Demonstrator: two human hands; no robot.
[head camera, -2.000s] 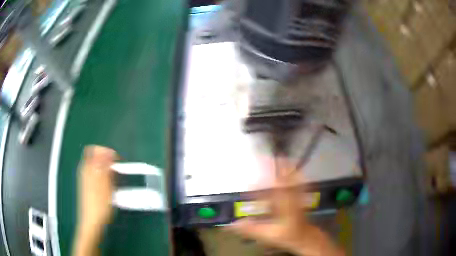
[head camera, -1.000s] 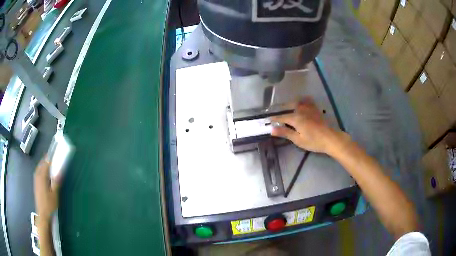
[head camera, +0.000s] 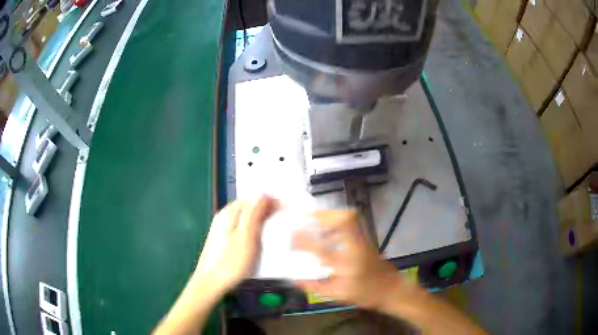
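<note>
My left hand (head camera: 233, 245) and my right hand (head camera: 344, 258) are together over the front of the welder's pale base plate (head camera: 262, 124). A white plastic housing (head camera: 282, 239), blurred and bright against the plate, is between them; my left hand grips its left side. My right hand's fingers are at its right side, but blur hides whether they grip it. The dark fixture (head camera: 351, 175) behind my hands holds a white part (head camera: 347, 161). The ultrasonic horn (head camera: 357, 124) is above the fixture, blurred.
The black welding head (head camera: 354, 39) hangs over the plate. A hex key (head camera: 401, 212) lies right of the clamp bar (head camera: 360, 206). Green start buttons (head camera: 270, 299) are on the front panel. At left are the green worktop (head camera: 151, 163) and the conveyor belt (head camera: 39, 242) with housings. Cartons (head camera: 551, 72) stand at right.
My left hand has come from the conveyor side to the plate with the housing. My right hand has left the fixture and moved toward the front, beside my left hand.
</note>
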